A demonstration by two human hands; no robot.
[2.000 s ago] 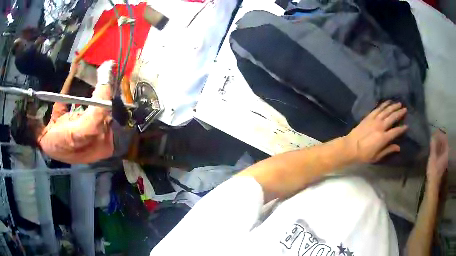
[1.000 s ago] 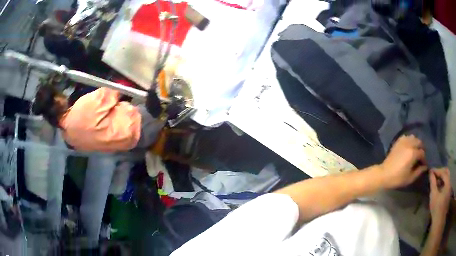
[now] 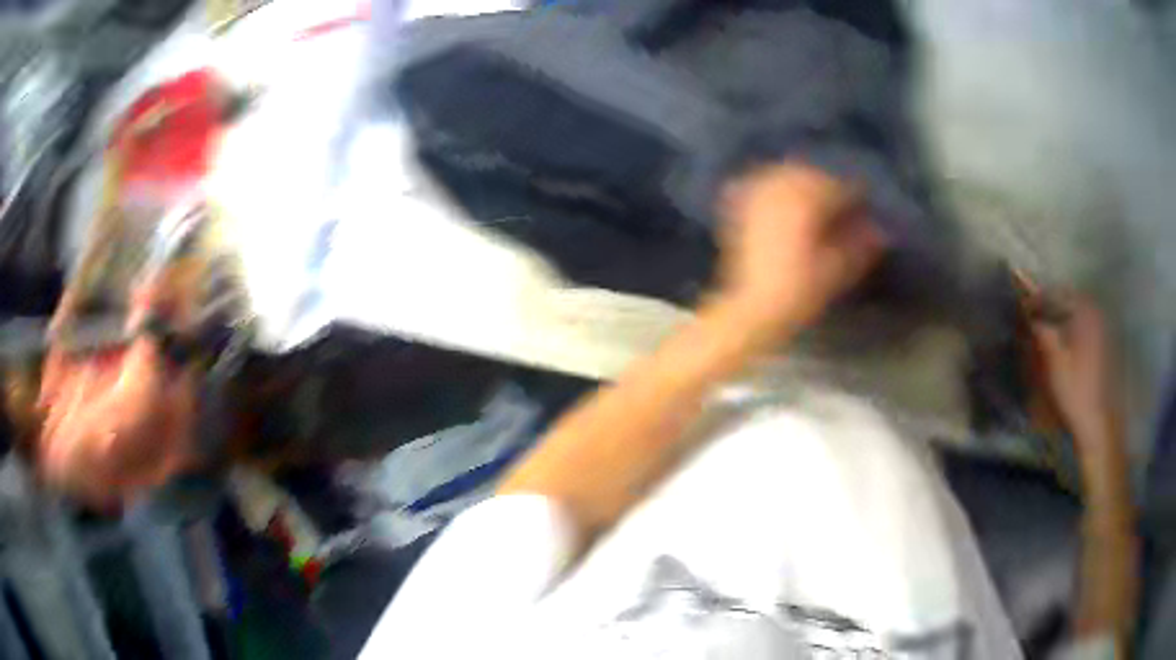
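Observation:
The frame is strongly blurred. A dark grey and black garment piece (image 3: 555,155) lies bunched over the table in front of me. My left hand (image 3: 800,239) is closed on its near part, with the fingers curled in. My right hand (image 3: 1073,342) is further right, with its fingertips at the garment's right edge; dark cloth spans the space between my hands. The exact grip of the right fingers is smeared. No iron shows near my hands.
The white-covered table (image 3: 387,264) extends left of the garment. A person in a peach top (image 3: 110,419) is at the far left, beside a red cloth panel (image 3: 170,135). Mixed cloth (image 3: 445,451) lies below the table's near edge. A pale surface (image 3: 1045,129) is at the right.
The view has swung, shifting the table and the other person left. My left hand has gone from lying flat to closed on the cloth. My right hand is now further from my left.

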